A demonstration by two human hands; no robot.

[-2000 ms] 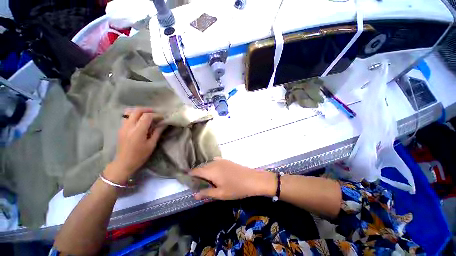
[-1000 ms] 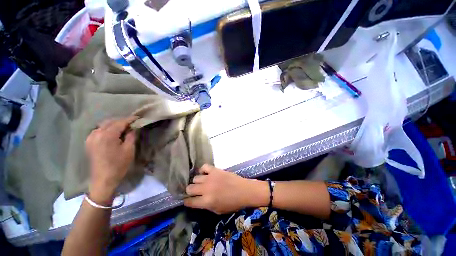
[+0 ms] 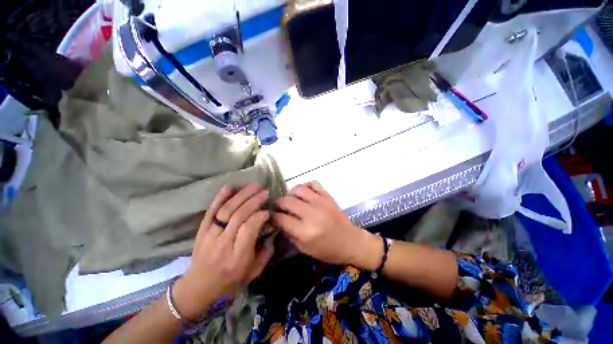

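Observation:
The olive-khaki garment (image 3: 161,175) lies heaped left of and under the white sewing machine head (image 3: 195,23). Its right edge runs to the lit needle area (image 3: 243,134), where the needle tip cannot be made out. My left hand (image 3: 232,235) pinches the cloth near the table's front edge. My right hand (image 3: 316,218) is beside it, fingertips closed on the same folded edge. The two hands nearly touch. A grey attachment (image 3: 265,129) sits right of the needle area, not touched by either hand.
A dark smartphone (image 3: 403,40) is strapped to the machine arm. Below it lie olive scraps (image 3: 406,92) and red and blue pens (image 3: 464,101). A white plastic bag (image 3: 511,154) hangs at the right. A scale (image 3: 417,191) runs along the table's front edge. A blue bin (image 3: 571,228) is lower right.
My left hand has moved right and down to meet my right hand, which has moved slightly up and right. The cloth lies flatter, its fold turned over. The view has shifted closer to the machine.

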